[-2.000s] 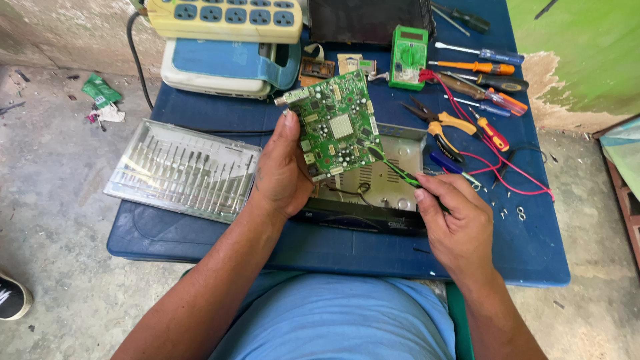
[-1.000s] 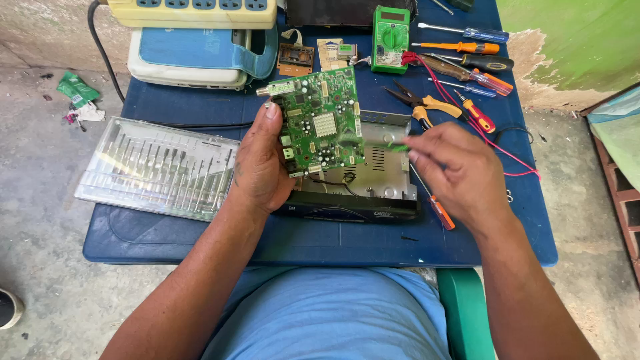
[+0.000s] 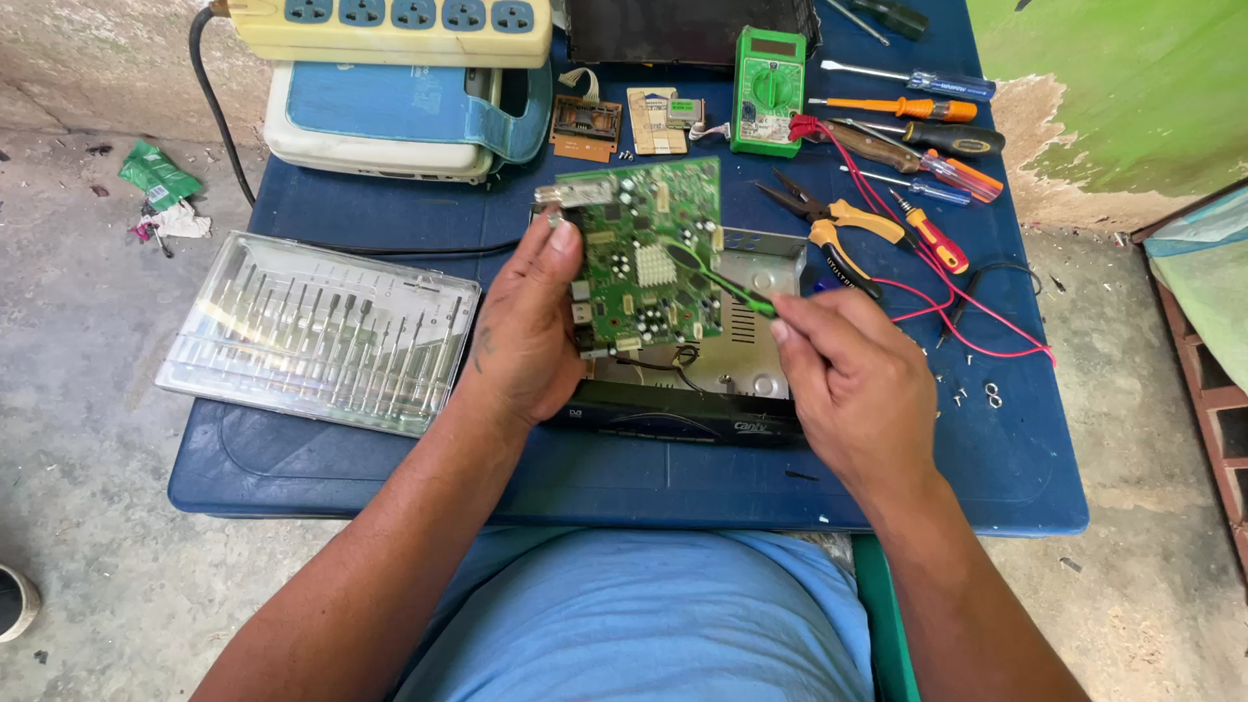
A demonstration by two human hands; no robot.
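My left hand (image 3: pixel 531 327) grips a green circuit board (image 3: pixel 609 278) by its left edge, tilted up above the open metal case of a set-top box (image 3: pixel 746 341). A pale square heat sink (image 3: pixel 654 264) sits at the board's middle. Between the thumb and fingers of my right hand (image 3: pixel 858 375) is a green and black toothbrush (image 3: pixel 733 288). Its dark head lies over the board just right of the heat sink; whether it touches cannot be told. Part of the case is hidden behind the board and my hands.
Left of the case lies a clear box of small screwdrivers (image 3: pixel 322 331). Pliers (image 3: pixel 848 229), a green multimeter (image 3: pixel 768 93) with red leads and several screwdrivers (image 3: pixel 907 107) lie to the right. A power strip (image 3: pixel 400 34) is at the back left, loose screws (image 3: pixel 960 397) at right.
A second ago the brush was blurred, right of the board; now its head is over the board near the heat sink. My left hand keeps its hold on the board.
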